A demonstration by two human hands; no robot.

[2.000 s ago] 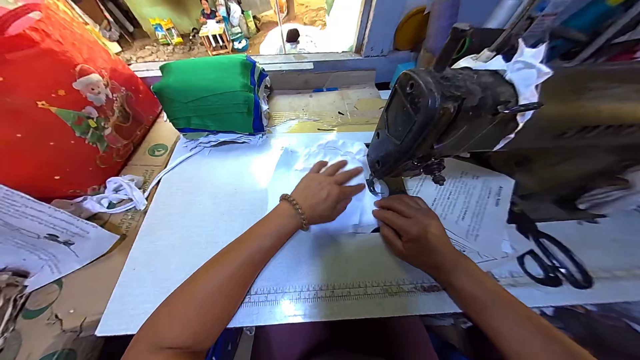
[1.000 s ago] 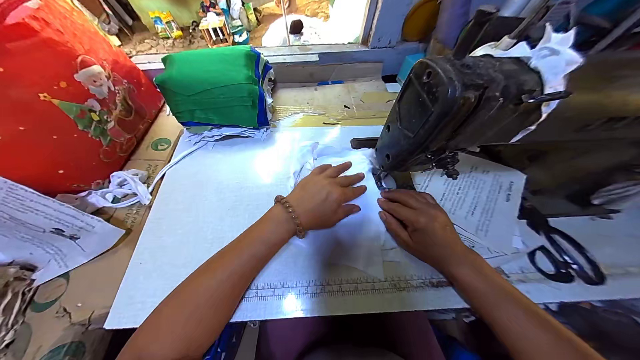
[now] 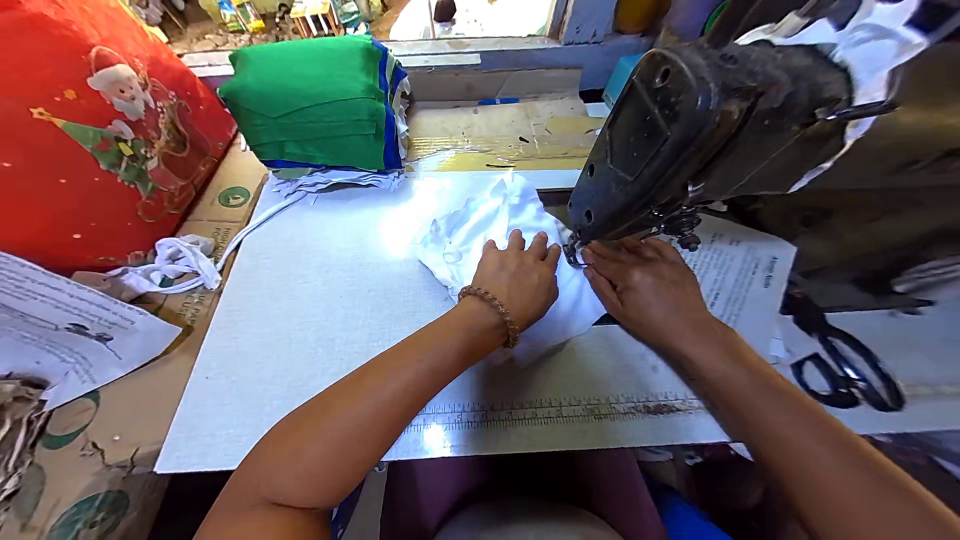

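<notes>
A piece of white fabric [image 3: 480, 225] lies bunched on the sewing table, its right part by the presser foot [image 3: 574, 251] of a black sewing machine [image 3: 660, 135]. My left hand [image 3: 517, 281], a beaded bracelet at its wrist, rests palm down on the fabric with its fingers spread a little, left of the presser foot. Close on the foot's right side is my right hand [image 3: 649, 289], its fingers at the fabric's edge; whether they pinch it is hidden.
Folded green cloth [image 3: 315, 105] is stacked at the back left, near a red bag [image 3: 90, 150]. Black-handled scissors [image 3: 851, 367] and a printed paper [image 3: 742, 262] lie right. White cloth strips [image 3: 176, 262] hang over cardboard. A ruler scale [image 3: 540, 414] runs along the table's front.
The white fabric has shifted and turned beneath my left hand, with more of it now bunched behind the fingers. My right hand stays close beside the presser foot.
</notes>
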